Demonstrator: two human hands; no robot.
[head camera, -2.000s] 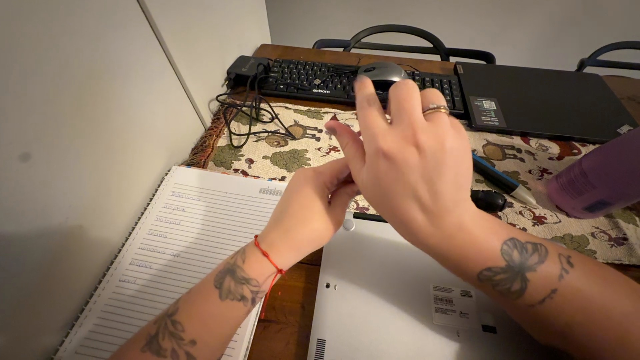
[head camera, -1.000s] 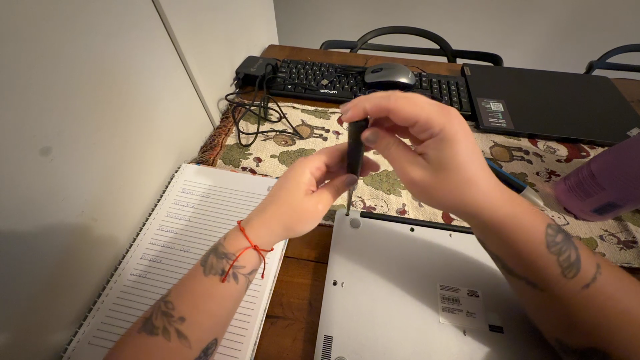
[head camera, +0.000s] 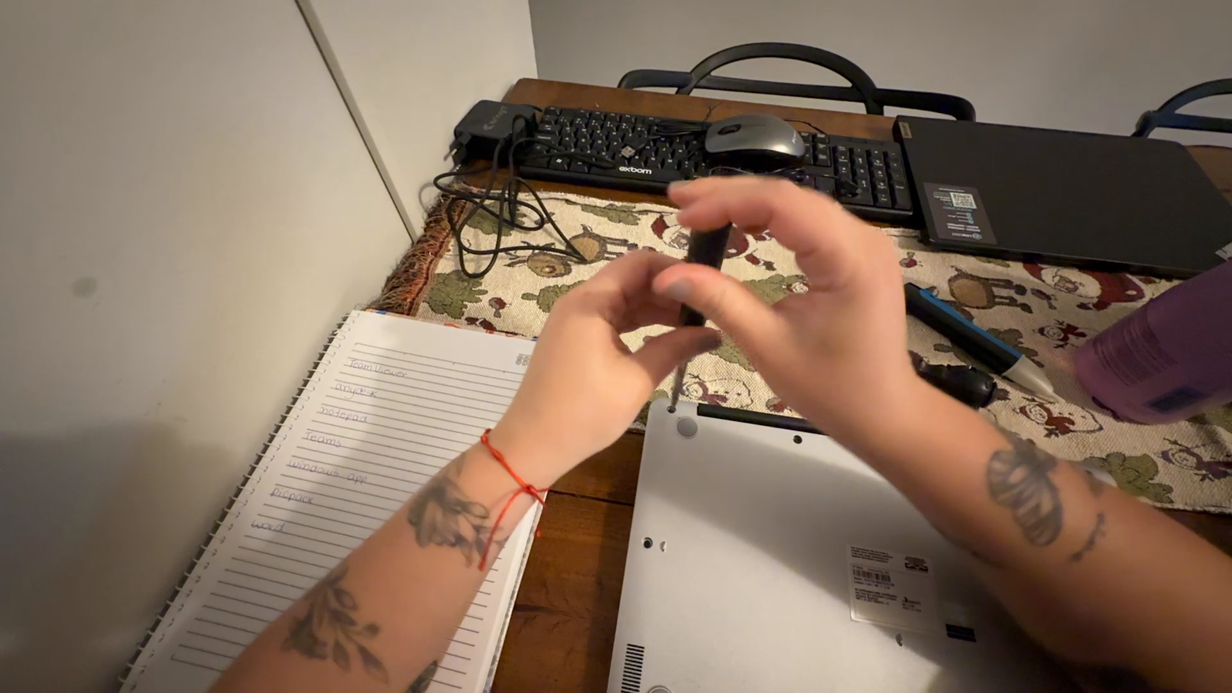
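Note:
A silver laptop (head camera: 770, 520) lies with its underside up, showing screw holes, a rubber foot and a label. A screwdriver with a black handle (head camera: 705, 252) stands nearly upright, its thin tip at the screw hole in the laptop's far left corner. The fingers of my left hand (head camera: 616, 356) close around the lower part of the screwdriver. My right hand (head camera: 799, 279) has its thumb against the handle, with the index finger raised near the top; the other fingers are curled and partly hidden.
A spiral notebook (head camera: 385, 500) with handwriting lies left of the laptop. Beyond are a black keyboard (head camera: 616, 144), a grey mouse (head camera: 754, 141), a cabled power adapter (head camera: 493, 123) and a closed black laptop (head camera: 1068, 192). A blue-black pen-like tool (head camera: 972, 332) and a purple bottle (head camera: 1165, 346) stand right.
Two seconds ago my hands hid the screwdriver; one second ago it showed upright at the laptop corner, where it remains. The fingers of my right hand have shifted around its handle.

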